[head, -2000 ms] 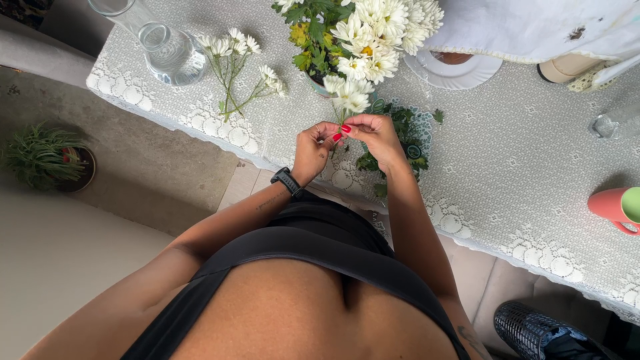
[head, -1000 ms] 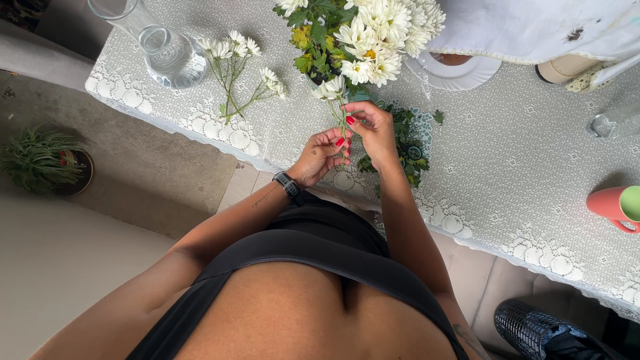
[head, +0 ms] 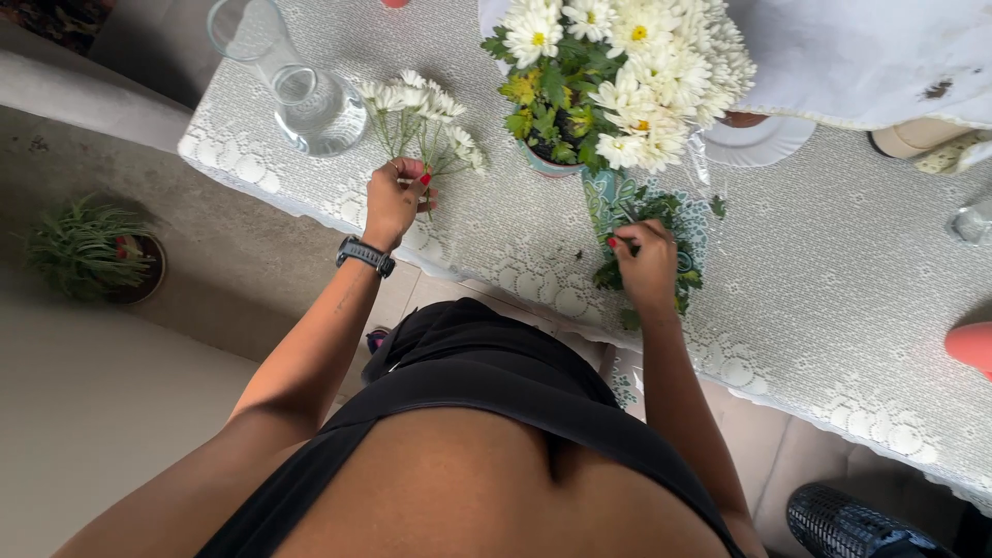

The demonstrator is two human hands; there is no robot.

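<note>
My left hand (head: 399, 200) is around the stems of white chrysanthemums (head: 415, 99), whose heads lie on the lace tablecloth beside the glass carafe. On the right, my right hand (head: 647, 260) is over cut green leaves (head: 686, 283) on a patterned teal sheet (head: 601, 201). Its fingers are closed on what looks like a pair of scissors (head: 629, 213), largely hidden by the hand and the leaves. Between and beyond the hands stands a potted chrysanthemum (head: 639, 85) with white blooms and some yellowing leaves.
A glass carafe (head: 322, 112) holding clear liquid stands at the table's left corner. A white plate (head: 763, 139) is behind the pot's right side, near a white cloth (head: 868, 62). A red mug (head: 970, 347) and a clear glass (head: 973, 223) are at the far right.
My hands were together at a flower stem in front of the pot. The left has moved left to the lying flowers, the right has moved to the leaves on the right.
</note>
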